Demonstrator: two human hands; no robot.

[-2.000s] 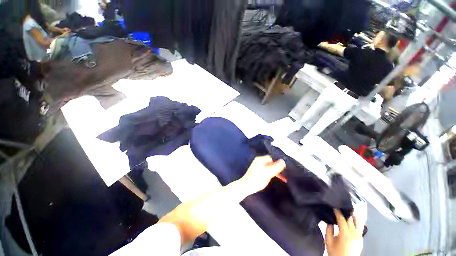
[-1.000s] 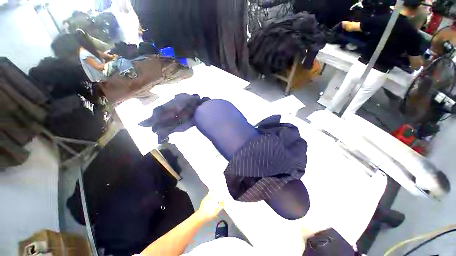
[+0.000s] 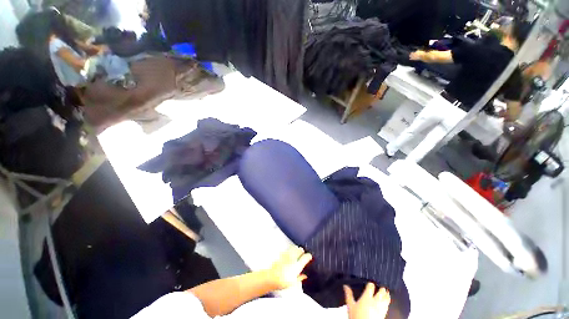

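Observation:
A dark pinstriped garment (image 3: 359, 240) lies around the near part of the navy padded board (image 3: 284, 187). The board's bare round end points to the far left. My left hand (image 3: 292, 268) is on the garment's near left edge, with fingers spread and fingertips on the cloth. My right hand (image 3: 369, 303) is at the garment's near edge, low in the picture and partly cut off by the frame's bottom. Its fingers rest on the cloth; whether they pinch it is unclear. No iron shows.
A crumpled dark heap (image 3: 203, 156) lies left of the board's round end on the white table (image 3: 249, 93). Dark cloth (image 3: 118, 243) hangs over a low rack at left. A pale narrow board (image 3: 490, 218) stands at right. Two people (image 3: 477, 68) work beyond; a fan is at far right.
Both hands are now on the garment's near edge; a second ago my left hand was at the table's edge and my right was near a dark object. The garment now covers the board's near end.

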